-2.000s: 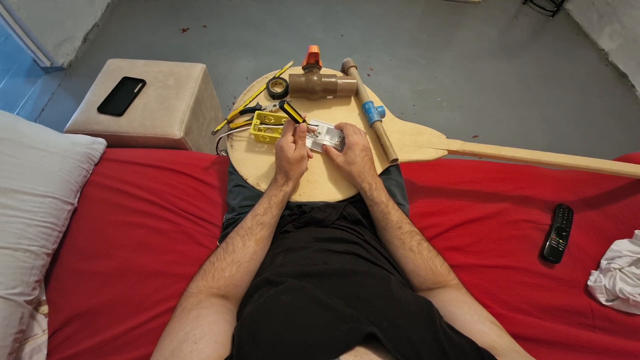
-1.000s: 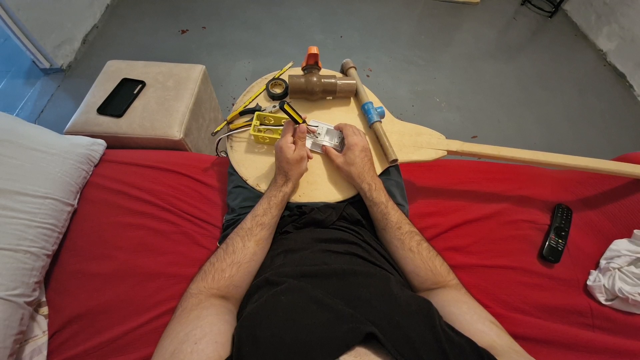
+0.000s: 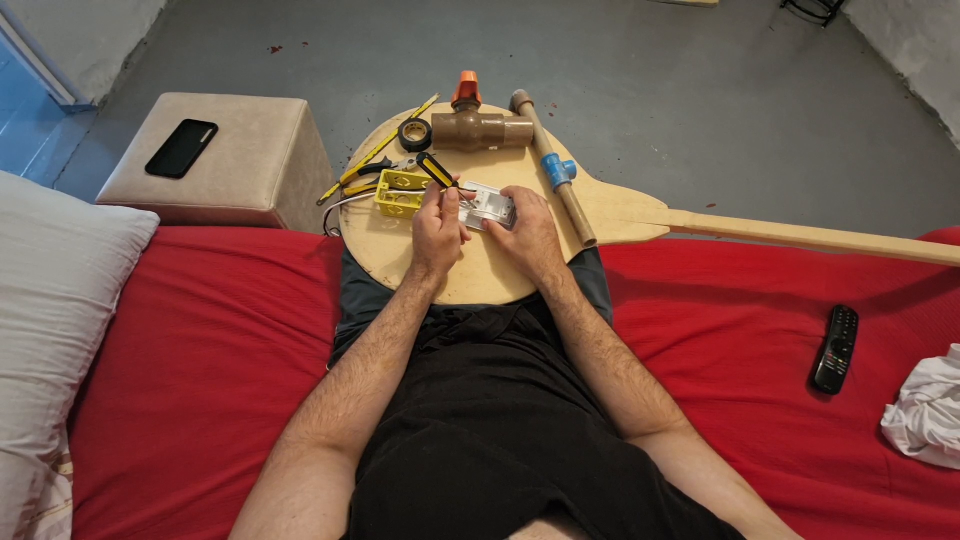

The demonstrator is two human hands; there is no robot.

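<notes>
My left hand (image 3: pixel 440 227) is closed around a yellow-and-black screwdriver (image 3: pixel 436 170), whose handle points up and left; the tip cannot be made out. With my right hand (image 3: pixel 530 227) I grip the right end of a white plastic outlet or switch plate (image 3: pixel 487 204). Thin wires run between the plate and a yellow electrical box (image 3: pixel 397 193), which lies just left of my left hand. A white cable (image 3: pixel 352 199) leads out of the box to the left. All of this is on a round wooden board (image 3: pixel 480 277) over my lap.
On the board are a brown PVC ball valve (image 3: pixel 469 129), black tape (image 3: pixel 415 135), pliers (image 3: pixel 367 171), a yellow folding rule (image 3: pixel 382 146) and a brown pipe with a blue tee (image 3: pixel 556 171). A wooden handle (image 3: pixel 787 236) extends right. Around are a phone (image 3: pixel 182 148) on an ottoman (image 3: pixel 289 150) and a remote (image 3: pixel 835 349).
</notes>
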